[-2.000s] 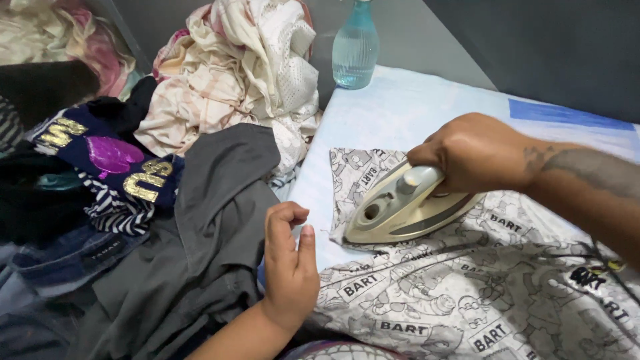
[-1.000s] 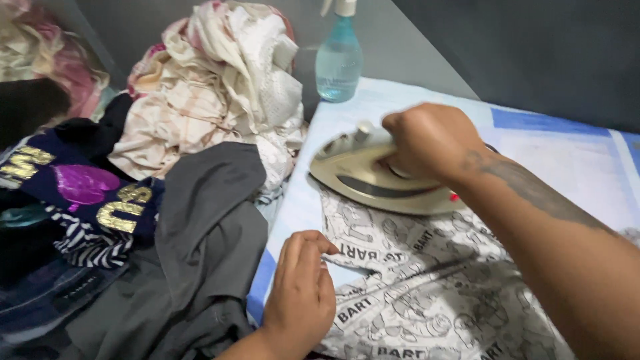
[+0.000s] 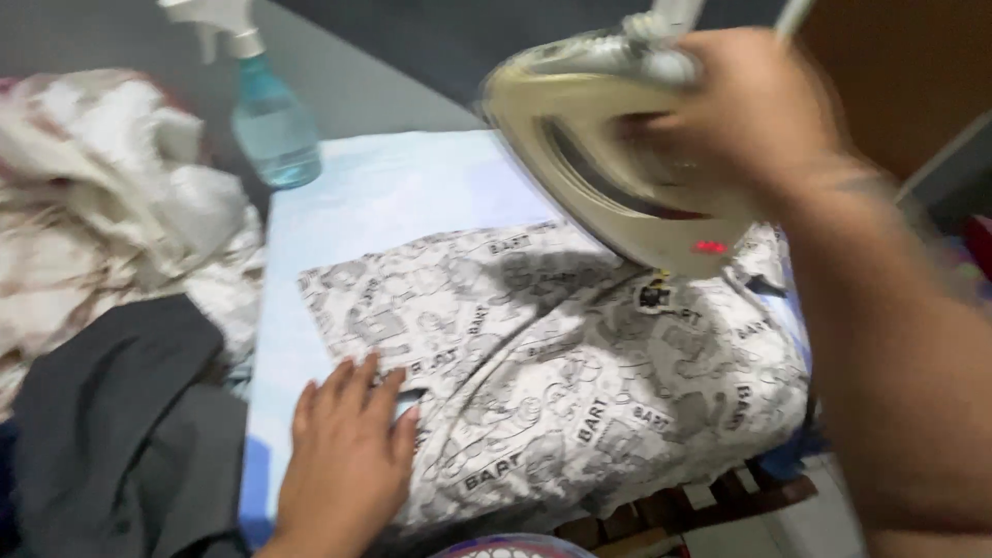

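Note:
My right hand (image 3: pixel 744 116) is closed on the handle of a cream clothes iron (image 3: pixel 573 155), which is tilted, blurred and partly over the far part of a printed garment; a red light glows near its heel. The white garment (image 3: pixel 542 418) with grey cartoon print lies spread on a light blue cloth-covered surface (image 3: pixel 387 178), with creases across its middle. My left hand (image 3: pixel 349 449) lies palm down at the garment's left edge, its fingers spread and its fingertips on the fabric, gripping nothing.
A blue spray bottle (image 3: pixel 275 124) with a white head stands at the far left corner of the surface. Left of it are heaped pale cloths (image 3: pixel 101 186) and a dark grey garment (image 3: pixel 132 418). A grey wall rises behind. A slatted wooden item (image 3: pixel 728 504) shows below, at right.
The iron has been lifted off the fabric and is now tilted up in my right hand. My left hand has gone from raised beside the garment to resting on its edge. The view has shifted right.

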